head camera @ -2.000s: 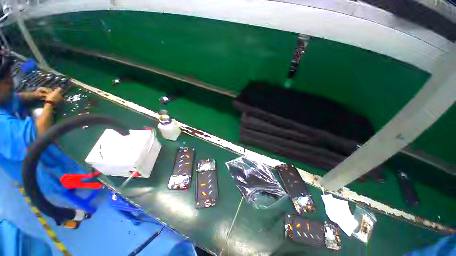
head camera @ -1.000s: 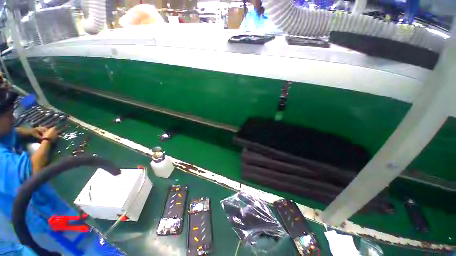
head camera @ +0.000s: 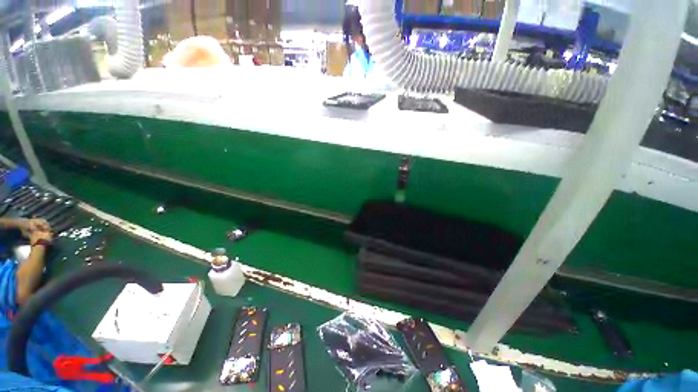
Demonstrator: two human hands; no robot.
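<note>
Neither of my hands is in view. A blue sleeve (head camera: 664, 382) shows at the bottom right edge. Nearest in front of me, two open phone units, one on the left (head camera: 244, 344) and one beside it (head camera: 286, 364), lie on the dark green bench. The second is cut off by the bottom edge. A third open phone unit (head camera: 428, 354) lies slanted by the white rail, right of a clear shiny bag with dark contents (head camera: 360, 346). White paper (head camera: 494, 377) and part of a small clear bag (head camera: 536, 381) lie at the bottom edge.
A white box (head camera: 149, 325) with a black hose (head camera: 73, 277) and a white bottle (head camera: 226, 277) stand left. Black foam trays (head camera: 436, 264) and a dark phone unit (head camera: 610, 332) lie beyond the chipped rail. A white post (head camera: 551, 222) rises right. Another person works far left.
My view has tilted up, so the bench things sit lower in the picture. A fourth open phone unit, seen earlier near the front, is out of view. The blue sleeve shows again at bottom right.
</note>
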